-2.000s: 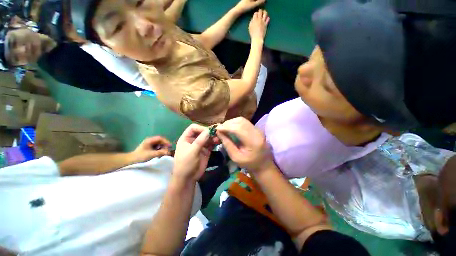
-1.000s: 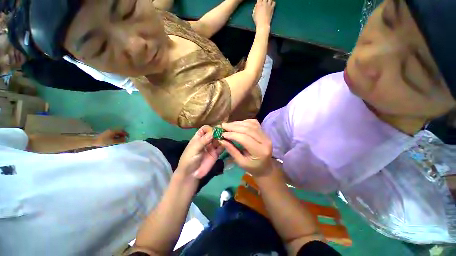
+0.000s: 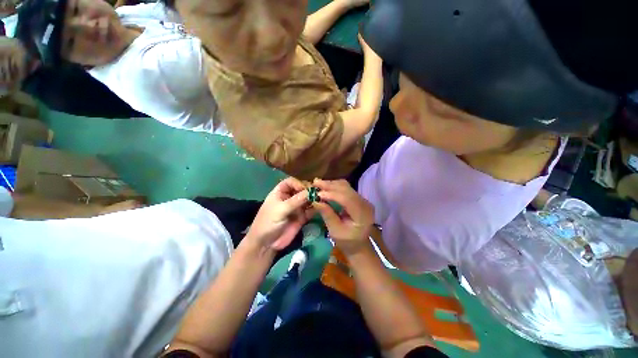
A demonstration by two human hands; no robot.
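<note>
A small dark green component [image 3: 313, 194] is pinched between the fingertips of both hands at the middle of the head view. My left hand [image 3: 278, 215] holds its left side between thumb and fingers. My right hand [image 3: 345, 212] holds its right side the same way. Both hands are bare and meet at the component, in front of my body. The fingertips hide part of it, and its details are too small to tell.
People stand close around: one in a brown top [image 3: 280, 115] ahead, one in a lilac top [image 3: 427, 199] at right with clear plastic [image 3: 553, 273], one in white [image 3: 105, 280] at left. An orange chair [image 3: 448, 321] is below right. Cartons [image 3: 66, 175] are at left.
The component and both hands have shifted slightly right and down in the view. The brown-topped person leans nearer. The capped person at right has moved left in the view.
</note>
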